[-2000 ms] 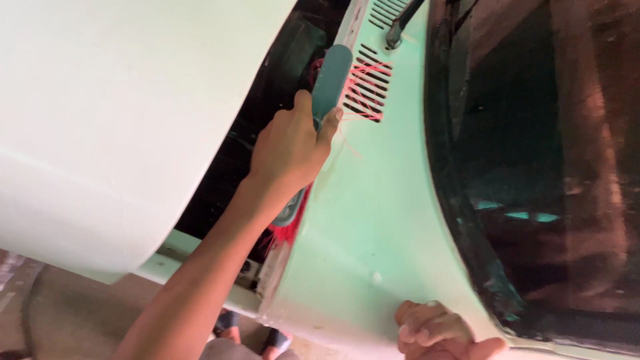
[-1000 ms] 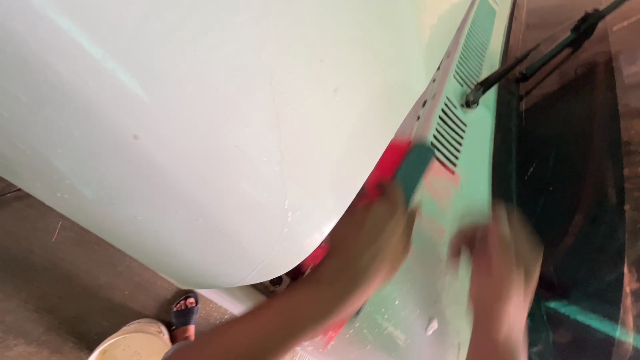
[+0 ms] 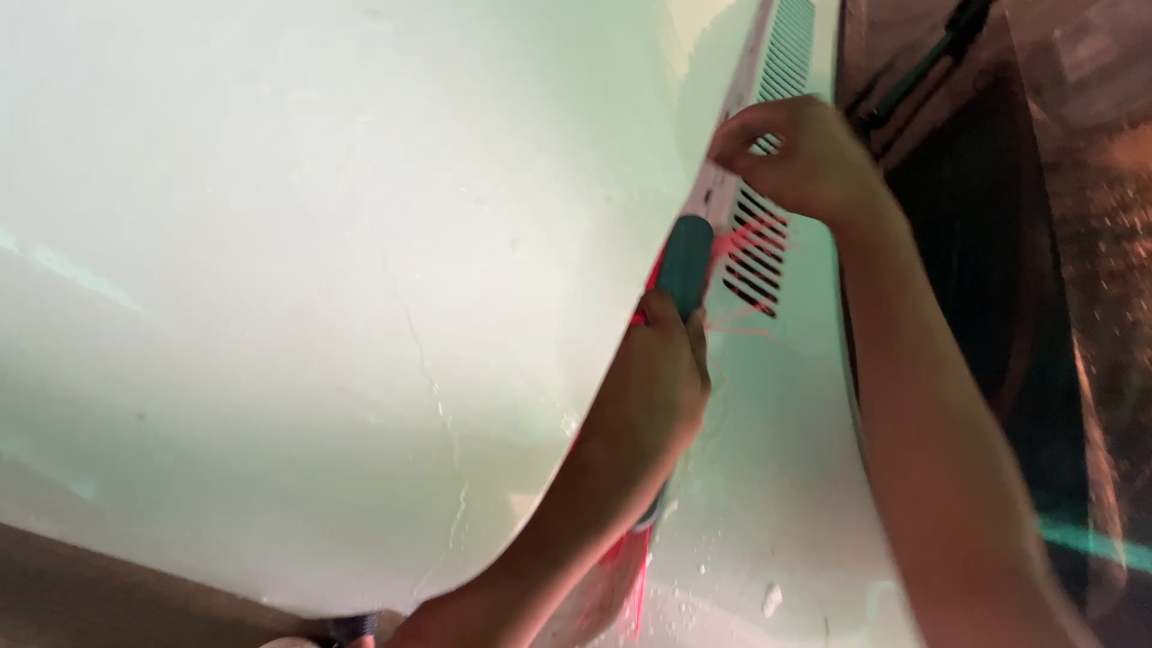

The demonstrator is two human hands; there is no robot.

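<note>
My left hand [image 3: 661, 369] grips a long teal brush [image 3: 688, 261] with red bristles, between the rear edge of a pale car hood [image 3: 360, 270] and the cowl panel [image 3: 774, 432]. Part of the brush is hidden under my hand and wrist. Red strands spread over the slotted cowl vent [image 3: 756, 261] beside it. Farther up, my right hand [image 3: 792, 157] reaches across the vent with bent fingers, its fingertips at the hood's rear edge. Blur hides whether those fingers grip anything. Small whitish bits lie on the lower cowl.
The dark windshield [image 3: 954, 270] lies to the right, with a wiper arm [image 3: 918, 76] near the top. A thin cracked line runs down the hood. At the lower left are brown floor, part of a foot in a dark sandal [image 3: 353, 627] and a pale rim [image 3: 290, 643].
My right hand has moved from low on the cowl up to the vent and hood edge. My left hand still holds the brush. The wide dark gap seen two seconds ago is mostly hidden; the view has shifted.
</note>
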